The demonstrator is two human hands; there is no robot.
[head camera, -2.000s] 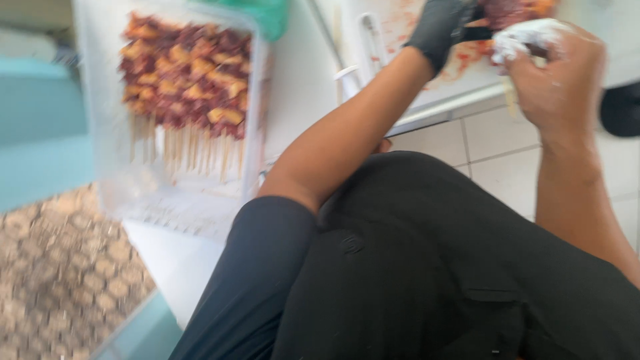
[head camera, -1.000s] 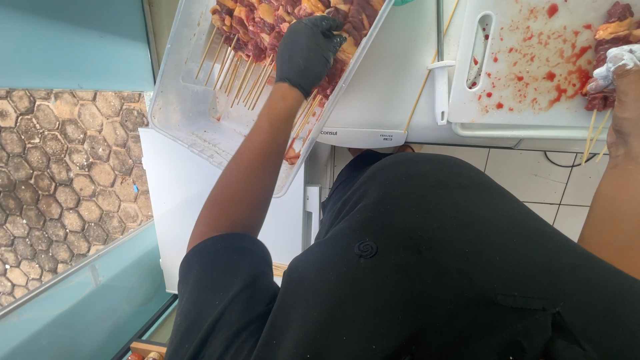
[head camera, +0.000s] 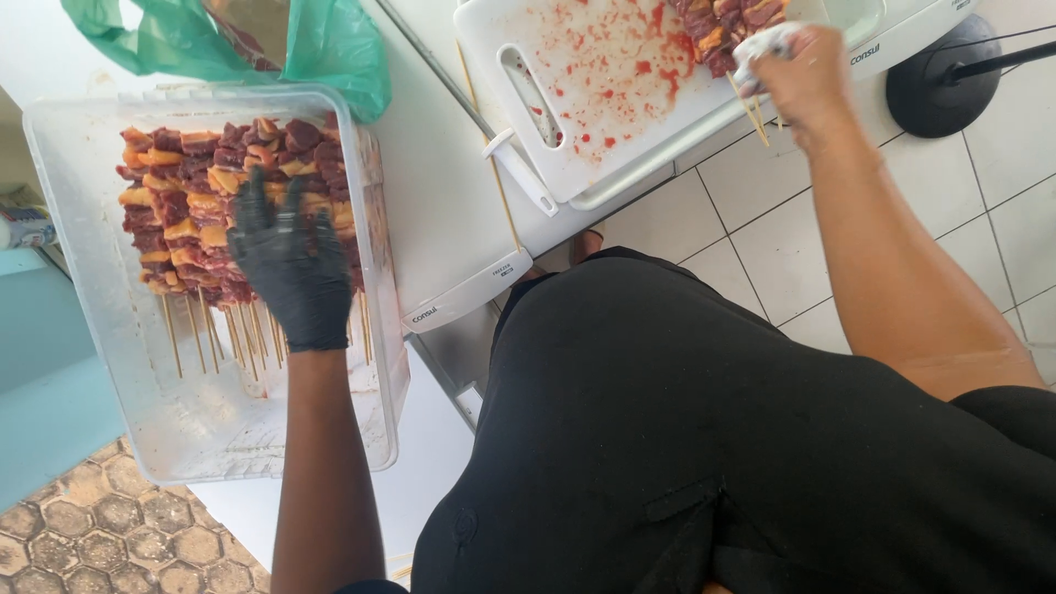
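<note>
My left hand (head camera: 293, 256), in a black glove, lies palm down on raw meat skewers (head camera: 186, 214) with its fingers spread. The skewers fill the upper part of a clear plastic bin (head camera: 198, 437), their wooden sticks pointing toward me. At the upper right my right hand (head camera: 796, 78) is closed on a white crumpled cloth or paper (head camera: 767, 54). It is beside more meat skewers (head camera: 722, 33) at the right end of a white cutting board (head camera: 610, 82), stained with red juice. Whether it also grips their sticks cannot be told.
A green plastic bag (head camera: 342, 54) sits behind the bin. A white-handled tool (head camera: 524, 173) and a long wooden skewer (head camera: 499, 194) lie on the white freezer lid (head camera: 425, 206) between bin and board. A black round base (head camera: 945, 91) stands on the tiled floor at right.
Two seconds ago my left hand was by the meat at the board; one second ago it was over the bin, where it now rests. My right hand stays by the board with the white cloth or paper.
</note>
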